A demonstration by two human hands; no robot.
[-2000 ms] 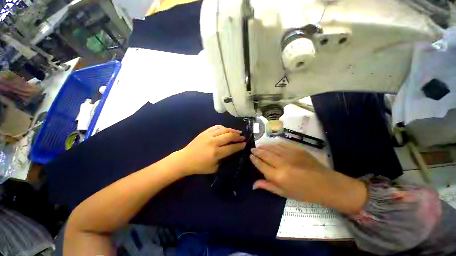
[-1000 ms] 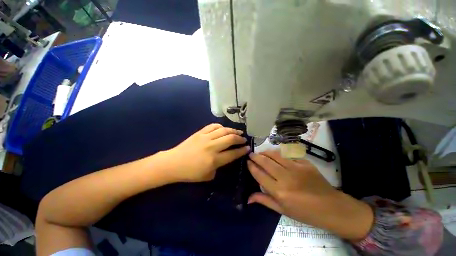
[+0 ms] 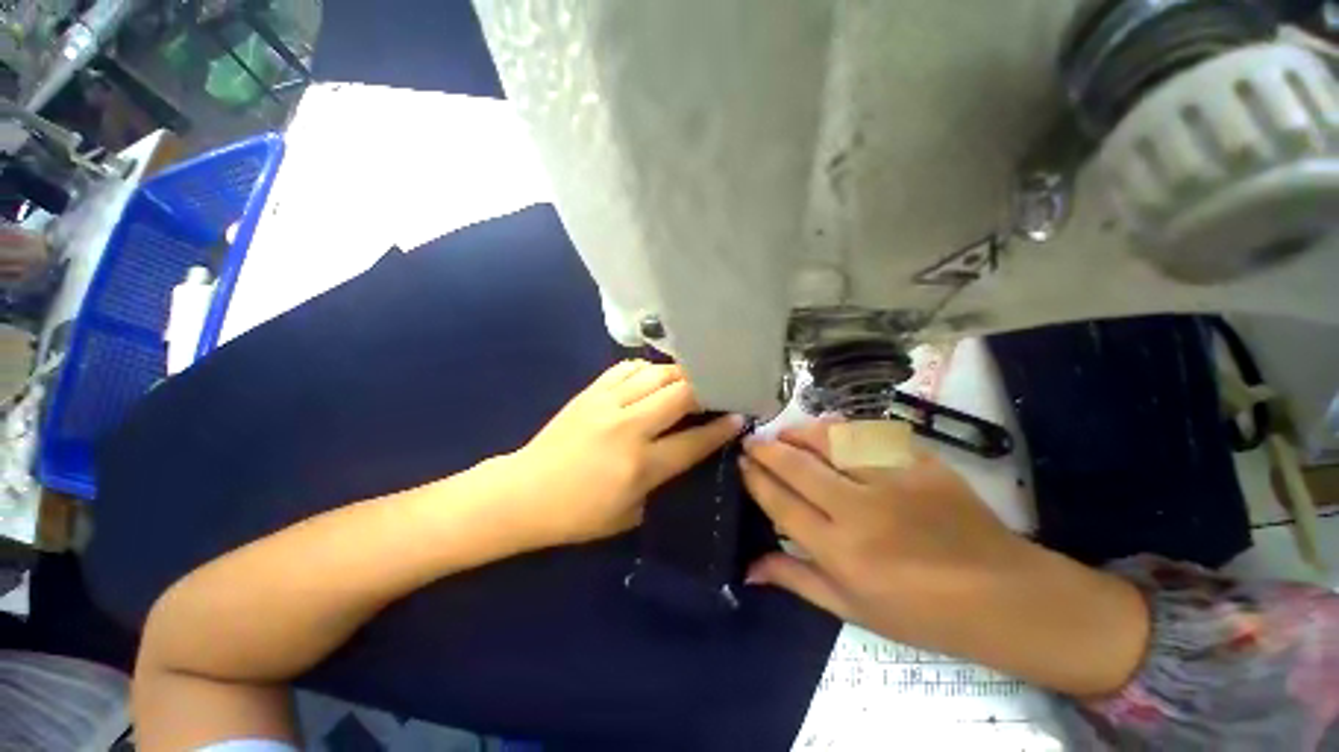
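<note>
A large dark navy cut panel (image 3: 382, 382) lies over the white table. A small dark piece with pale stitch lines (image 3: 690, 529) lies on it below the fingertips. My left hand (image 3: 610, 448) presses flat on the panel and small piece, left of the needle area. My right hand (image 3: 866, 522) lies on the cloth's right edge, its fingertips close to the left ones. The cream sewing machine head (image 3: 734, 176) hangs just above the fingertips and hides the needle and presser foot. Neither hand visibly grips the cloth between fingers.
A blue basket (image 3: 140, 294) with white items stands at the left. A black slotted tool (image 3: 955, 426) and a cream block (image 3: 871, 444) are right of the needle area. Dark cloth (image 3: 1123, 441) lies further right. Ruler marks (image 3: 911, 676) show on the table's front edge.
The view has moved closer to the machine head. The small piece's stitch lines and lower corners now show more clearly. Both hands remain on the cloth beside the needle area.
</note>
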